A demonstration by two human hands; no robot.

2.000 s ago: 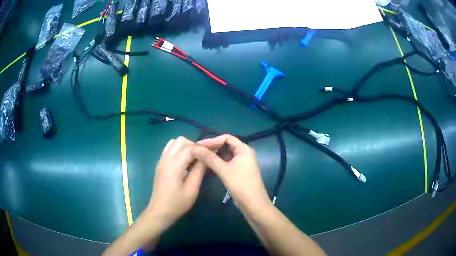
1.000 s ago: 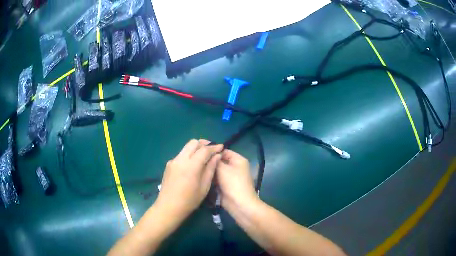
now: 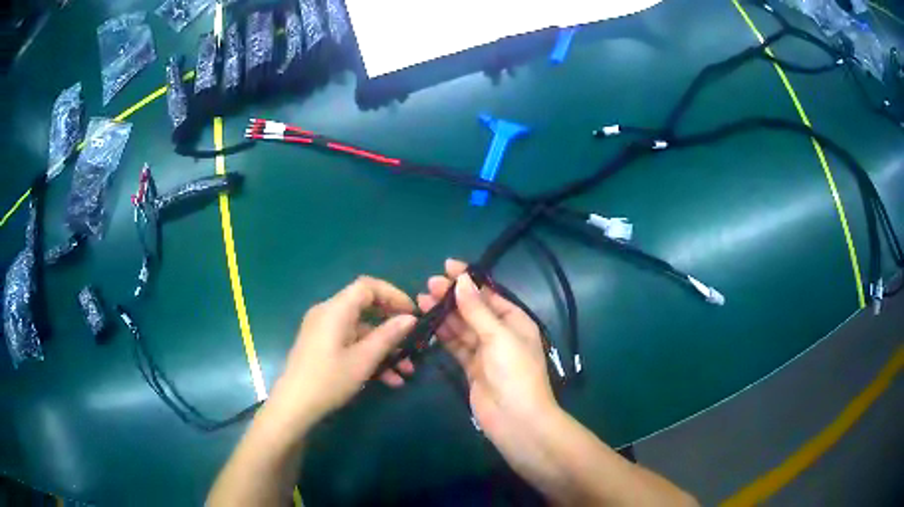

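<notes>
The black branching wire harness (image 3: 585, 185) lies across the green table. My left hand (image 3: 347, 337) and my right hand (image 3: 496, 347) hold its near trunk between their fingers, the left nearer me and the right just beyond. The fingers hide part of the cables. Red power leads (image 3: 347, 152) with a white marker reach to the upper left. White connectors (image 3: 612, 227) sit on branches to the right. A thin cable branch (image 3: 164, 391) curves out at the left, past my left forearm.
A blue T-shaped tool (image 3: 495, 158) lies beyond the harness. A large white sheet (image 3: 466, 30) covers the top middle. Film-wrapped sleeve bundles (image 3: 260, 50) stand in a row at upper left. Clear bags (image 3: 99, 173) lie at left. The table's edge (image 3: 743, 371) is at lower right.
My hands have shifted along the trunk and my right hand has turned, its fingers more open around the cables. The left thin branch has moved nearer the table front. The view has shifted.
</notes>
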